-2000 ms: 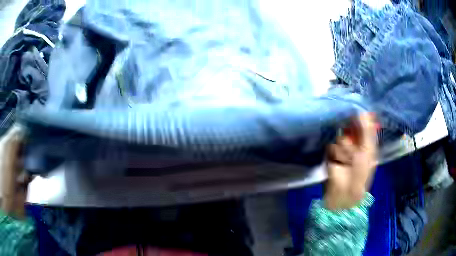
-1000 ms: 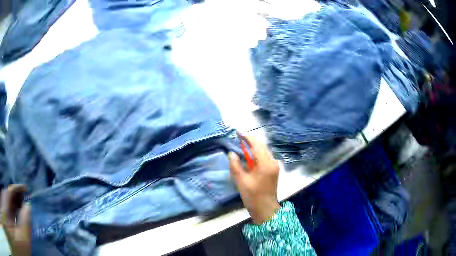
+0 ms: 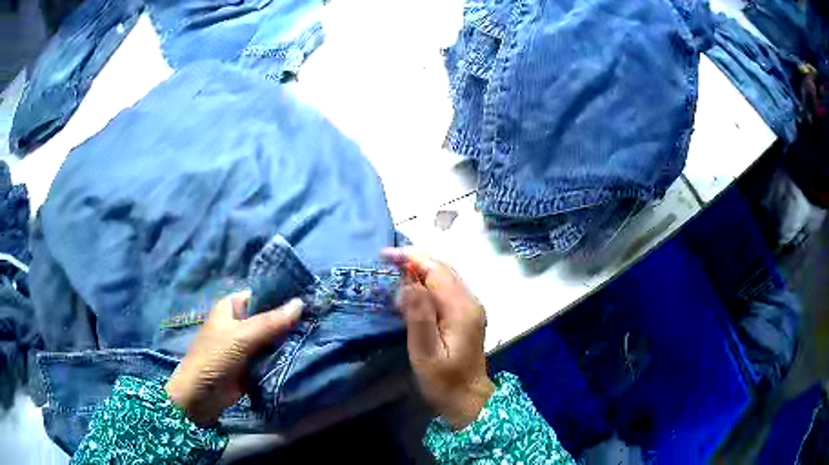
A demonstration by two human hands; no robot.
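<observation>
A mid-blue denim garment (image 3: 218,163) lies on the white table in front of me. A darker stitched band (image 3: 364,283) is bunched at its near right side. My left hand (image 3: 227,350) holds a folded flap of this band between thumb and fingers. My right hand (image 3: 445,331) is at the band's right end, fingers curled around orange-handled snips (image 3: 414,270). The snips are mostly hidden by the fingers, and their blades cannot be made out.
Stacked denim pieces (image 3: 591,100) lie on the right of the white curved-edge table (image 3: 400,109). More denim (image 3: 68,82) lies at the far left. A bright blue crate (image 3: 636,363) stands below the table's right edge. A small scrap (image 3: 445,219) lies near the stack.
My left hand has moved from the left edge inward and now grips the band. The garment's near edge has been gathered up. My right hand stays near the garment's right side.
</observation>
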